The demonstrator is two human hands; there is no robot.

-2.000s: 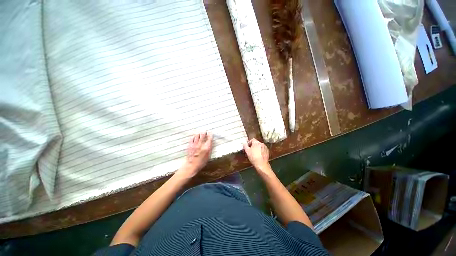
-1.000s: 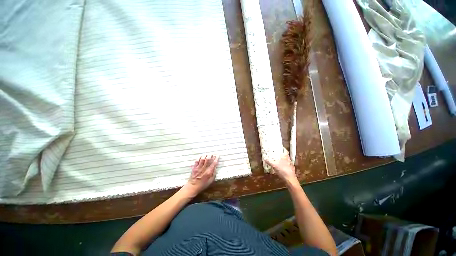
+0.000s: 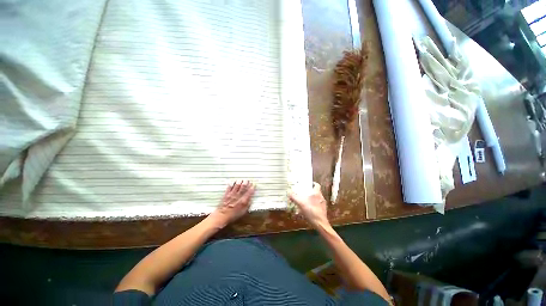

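Note:
The cream striped fabric (image 3: 179,119) lies flat over the left and middle of the table, its fuzzy edge along the near table edge. My left hand (image 3: 236,202) rests flat on the fabric near that edge, fingers apart, gripping nothing. The long marbled off-white bar (image 3: 297,119) lies along the right end of the fabric, against or over its cut edge; I cannot tell which. My right hand (image 3: 309,202) holds the near end of the bar, with thumb and fingers around it.
A brown feather duster (image 3: 348,89) with a white handle lies right of the bar. Beyond it are a flat ruler (image 3: 366,161), a thick pale paper roll (image 3: 402,113), crumpled cream cloth (image 3: 452,101) and small cards. Fabric folds stand at the left. Cardboard boxes sit below the table.
My right hand went from the fabric's corner to the bar's near end, and the bar has moved left up to the fabric's end. My left hand stays on the fabric. The view has shifted.

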